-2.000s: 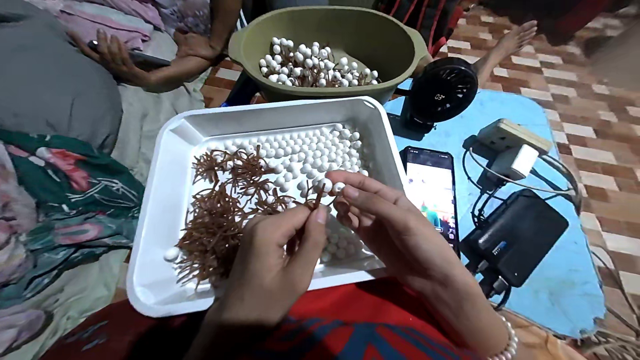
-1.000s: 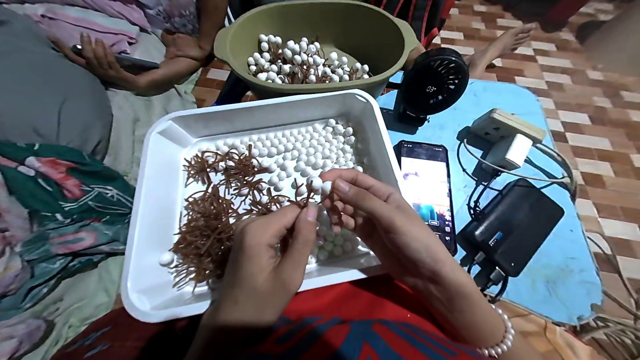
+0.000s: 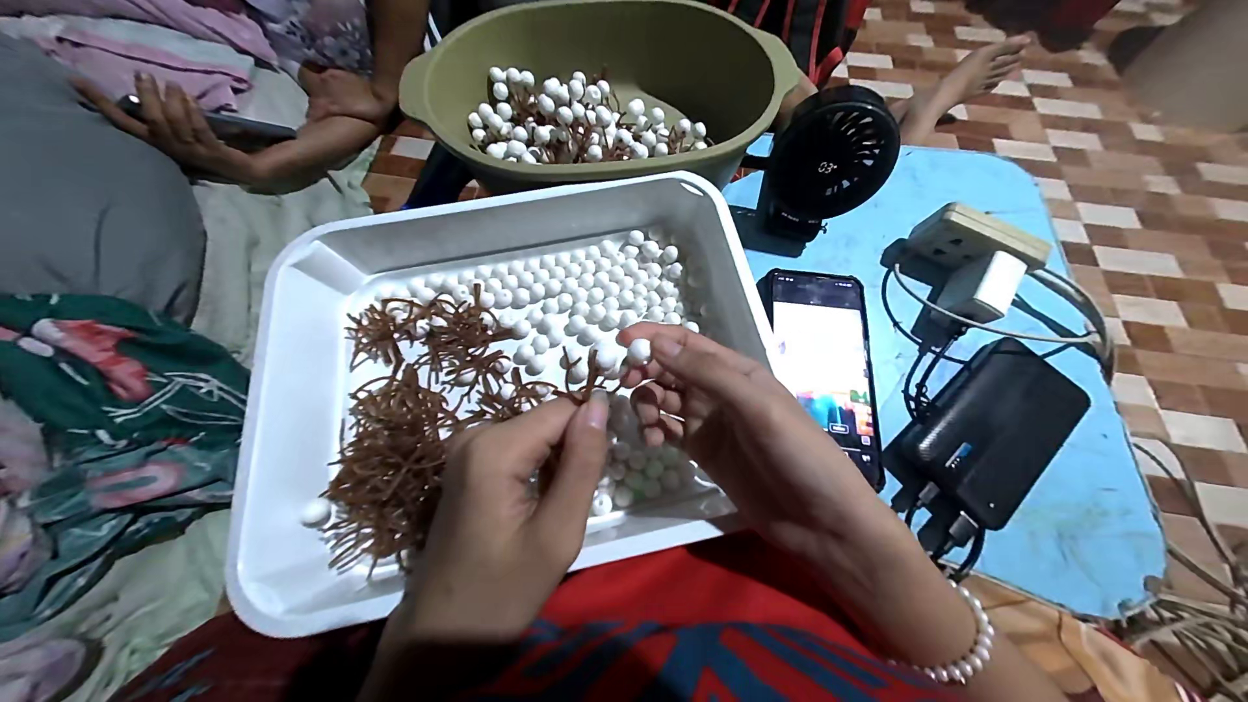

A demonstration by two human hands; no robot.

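A white plastic tray holds many small white balls and a heap of brown branched stems. Between thumb and forefinger, my left hand grips a brown branched stem above the tray. One tip of that stem appears to bear a white ball. My right hand pinches another white ball just right of it. More stems with white balls on their tips lie in an olive-green plastic basin behind the tray.
On the light-blue stool top at right are a smartphone, a black fan, a power strip and a black power bank with cables. Another person's hand holds a phone at upper left. Floral cloth lies left.
My right fingers have shifted slightly away from the stem, and the ball in them now shows clearly. My left hand keeps its hold on a stem.
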